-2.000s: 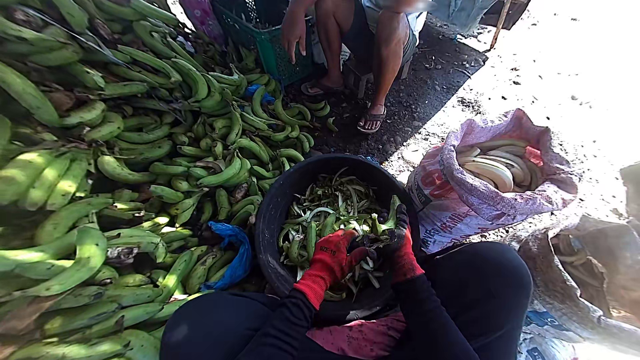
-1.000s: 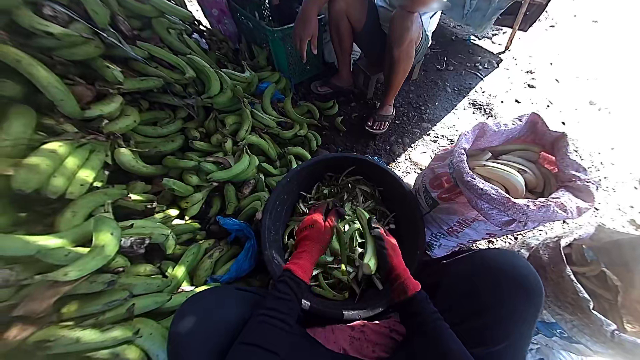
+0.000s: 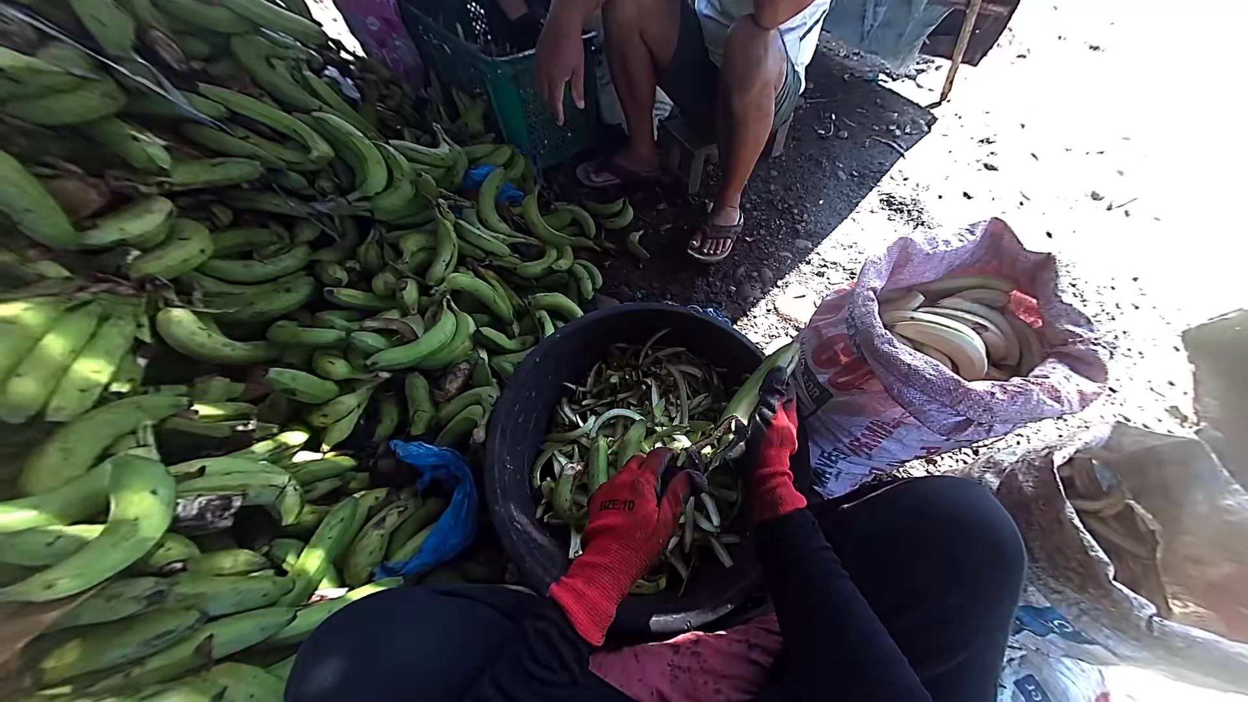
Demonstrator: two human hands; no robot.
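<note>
A round black plastic tub stands in front of me, with green banana peels and some green bananas inside. My right hand, in a red glove with dark fingertips, grips a green banana that points up and right over the tub's right rim. My left hand, gloved the same way, is closed near the lower end of that banana; whether it holds a tool is too dark to tell. To the right, an open woven sack holds peeled bananas.
Green bananas lie heaped on the left, with a blue plastic bag beside the tub. A person sits beyond, near a green crate. Another open sack is at lower right.
Both hands were apart over the peels a second ago. My right hand has moved up and now grips a banana at the tub's right side; my left hand has come close to it.
</note>
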